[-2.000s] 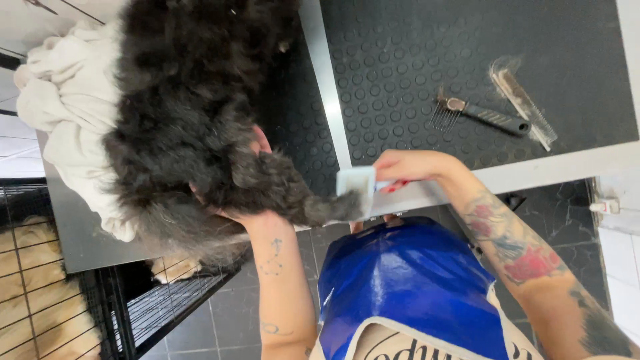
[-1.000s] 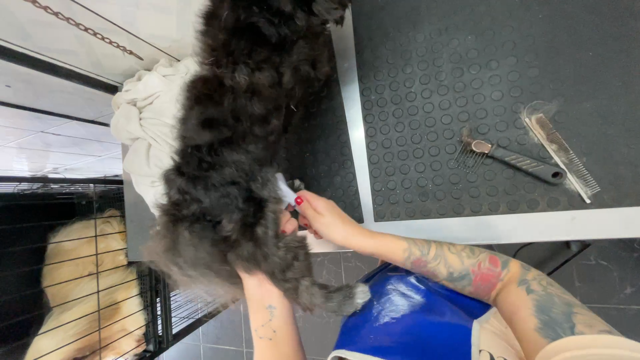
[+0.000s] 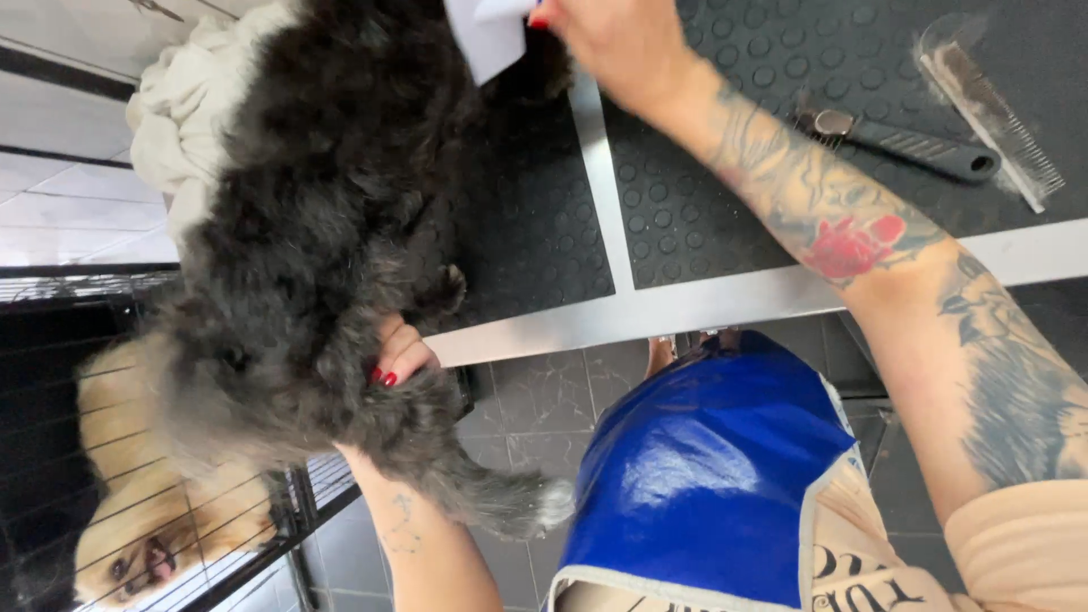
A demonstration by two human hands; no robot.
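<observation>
A dog with curly black and grey fur (image 3: 340,195) stands on the table covered with studded black rubber matting (image 3: 680,212). My left hand (image 3: 404,348) is shut on the dog's leg (image 3: 425,425), its red-nailed fingertips showing through the fur; the leg reaches out past the table's metal edge. At the top, my right hand (image 3: 608,38) holds a pale grooming brush (image 3: 493,38) against the dark fur; the brush is partly cut off by the frame. Right of the dog lie a dematting rake with a black handle (image 3: 926,151) and a metal comb (image 3: 990,119) with loose hair.
Behind the dog is a crumpled off-white towel (image 3: 191,110). At the lower left, a light-coloured dog (image 3: 144,510) lies behind the bars of a wire crate (image 3: 246,569). The metal table edge (image 3: 722,302) runs in front of my blue apron (image 3: 697,476).
My right hand with the brush has moved from the paw, along the leg, up to the dog's body at the top of the view. My left hand keeps hold of the leg. The view has shifted closer.
</observation>
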